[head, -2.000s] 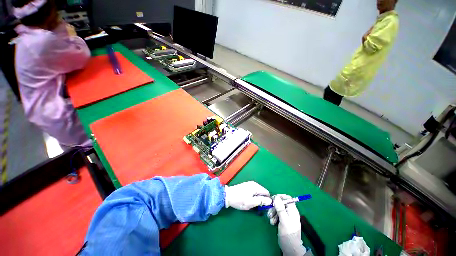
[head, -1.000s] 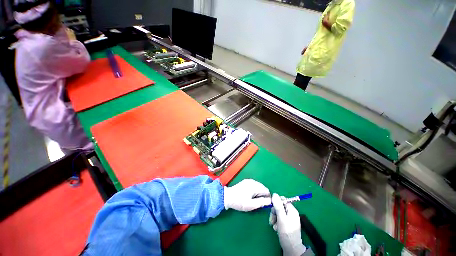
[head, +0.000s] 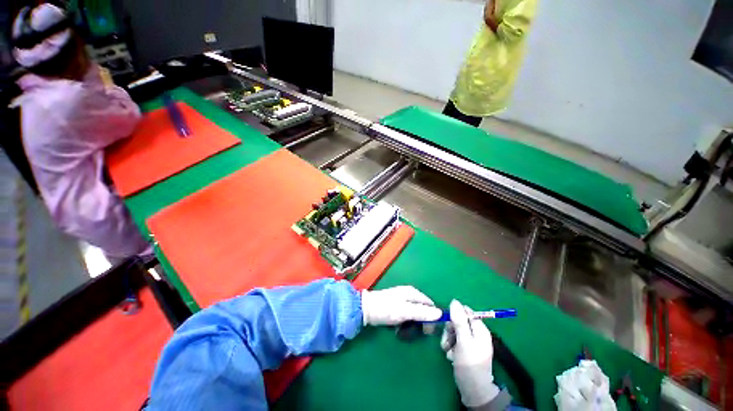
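Observation:
The marker pen (head: pixel 485 314), white with blue ends, lies nearly level between my hands over the green mat. My right hand (head: pixel 470 353), in a white glove, pinches its middle from the right side. My left hand (head: pixel 400 307), also gloved, holds the pen's left end, where a blue part shows at the fingertips. A small dark thing (head: pixel 411 330) shows under my left fingers; I cannot tell what it is. The circuit board (head: pixel 350 230) rests face up on the red-orange mat (head: pixel 233 221), beyond my left hand, with its long silver-white block on the right side.
A black brush (head: pixel 513 371) lies right of my right hand. A crumpled white cloth (head: pixel 584 387) and dark-red pliers (head: pixel 627 393) are at the lower right. The conveyor (head: pixel 450 210) runs behind, carrying boards (head: pixel 281 109). A black tray (head: pixel 72 309) is at left. Persons in pink and yellow stand beyond.
The pen has shifted slightly right and sits more level, with more blue showing between my hands. A dark thing now shows below my left fingers. The person in yellow has moved left in view.

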